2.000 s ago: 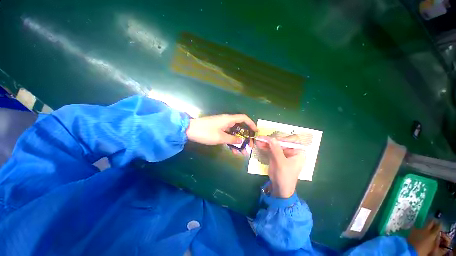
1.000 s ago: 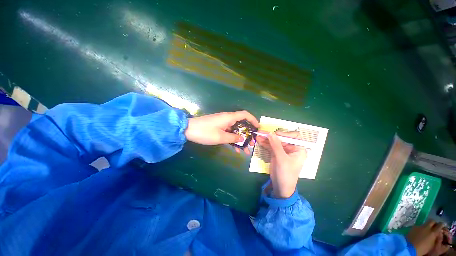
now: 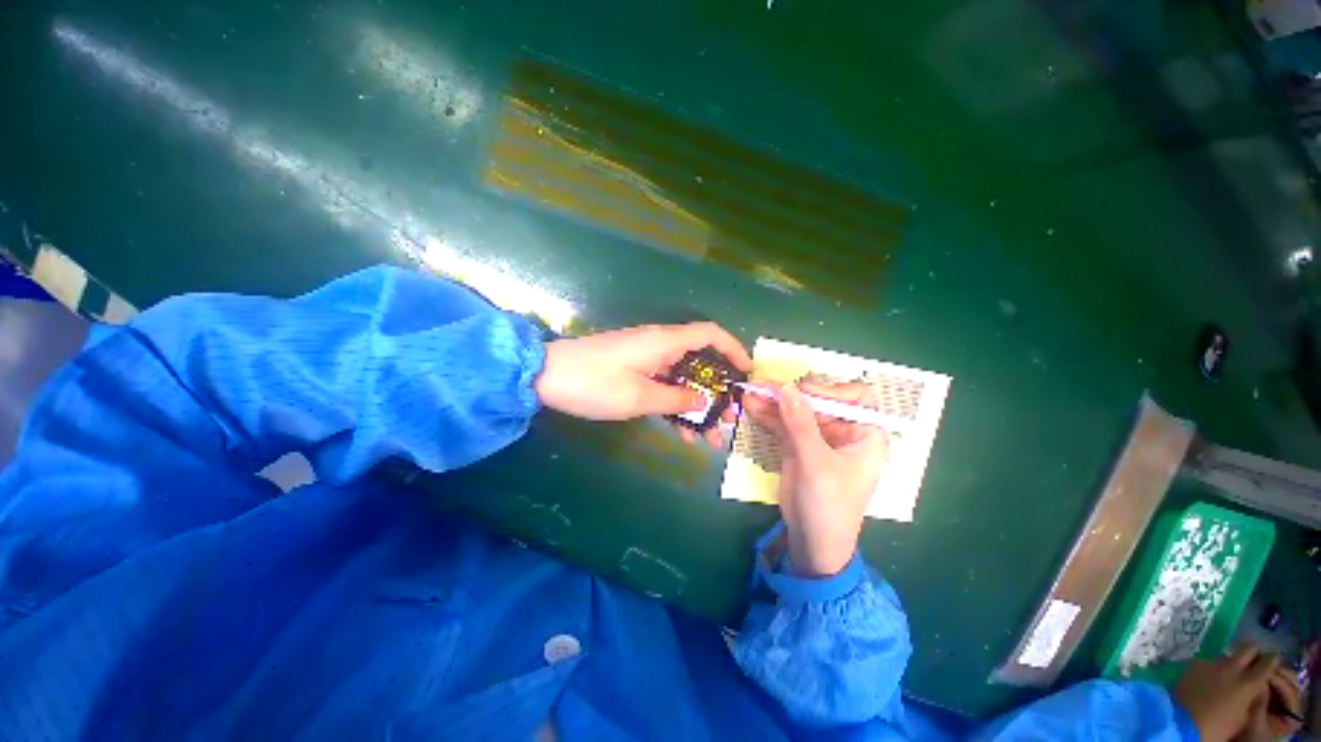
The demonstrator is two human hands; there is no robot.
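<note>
My left hand (image 3: 626, 374) holds a small black electronic unit (image 3: 706, 380) with gold and white areas between thumb and fingers. My right hand (image 3: 829, 467) grips slim tweezers (image 3: 848, 412) like a pen; they look white under the glare. Their tip points left and meets the right side of the unit; any tiny piece at the tip is too small to tell. A cream adhesive-pad sheet (image 3: 910, 447) with rows of tiny marks lies under and around my right hand.
Amber tape (image 3: 695, 203) is stuck on the green bench beyond my hands. At right are a long brown strip holder (image 3: 1104, 534), a green parts tray (image 3: 1243, 558) with white pieces, a small black item (image 3: 1211, 351), and another person's hands (image 3: 1234, 693) at the lower right corner.
The view has shifted slightly since the oldest frame. My right hand and the tweezers keep nearly the same pose at the unit. The other person's hands have moved a little.
</note>
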